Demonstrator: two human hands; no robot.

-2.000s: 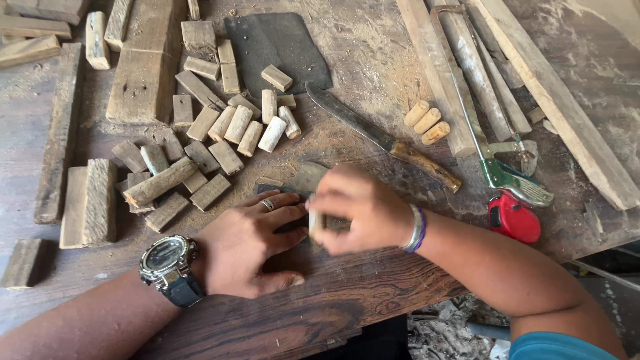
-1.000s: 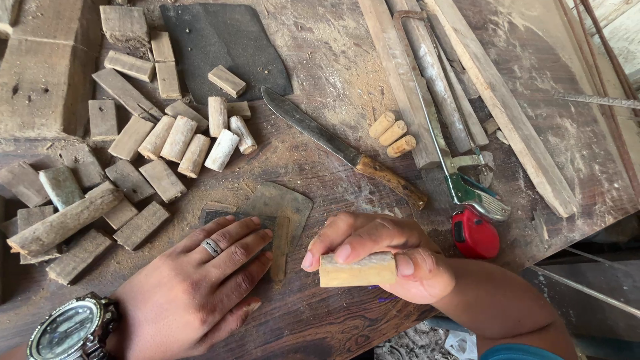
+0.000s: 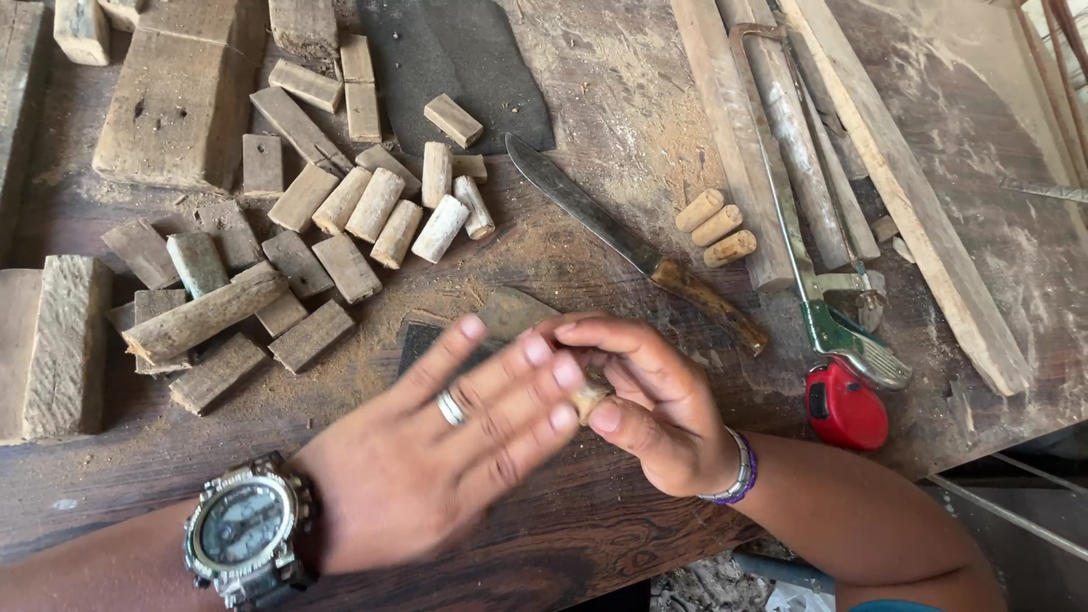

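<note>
My right hand [image 3: 654,399] holds a small wooden piece [image 3: 588,398] between thumb and fingers; most of it is hidden. Slightly blurred, my left hand [image 3: 459,442] is held out nearly flat, its fingertips touching or close to the piece. Behind the hands lie a dark abrasive-looking sheet [image 3: 421,340] and a greyish sheet [image 3: 514,313], both partly covered. Beyond them rests a knife with a wooden handle [image 3: 714,308]. Three rounded wooden pegs [image 3: 716,224] lie side by side right of its blade. Rough wooden blocks [image 3: 347,265] and short round wood pieces [image 3: 374,204] are heaped at the left.
A hacksaw with a green handle [image 3: 850,340] leans along wooden strips [image 3: 926,212] at the right, with a red tape measure [image 3: 846,406] by its handle. A black sheet [image 3: 459,68] and a thick wooden block [image 3: 174,102] lie at the back. The table's near edge runs below my right forearm.
My left hand has lifted from the sheets and moved over to my right hand. The wooden piece, shown plainly in my right hand a second ago, is now mostly covered by fingers.
</note>
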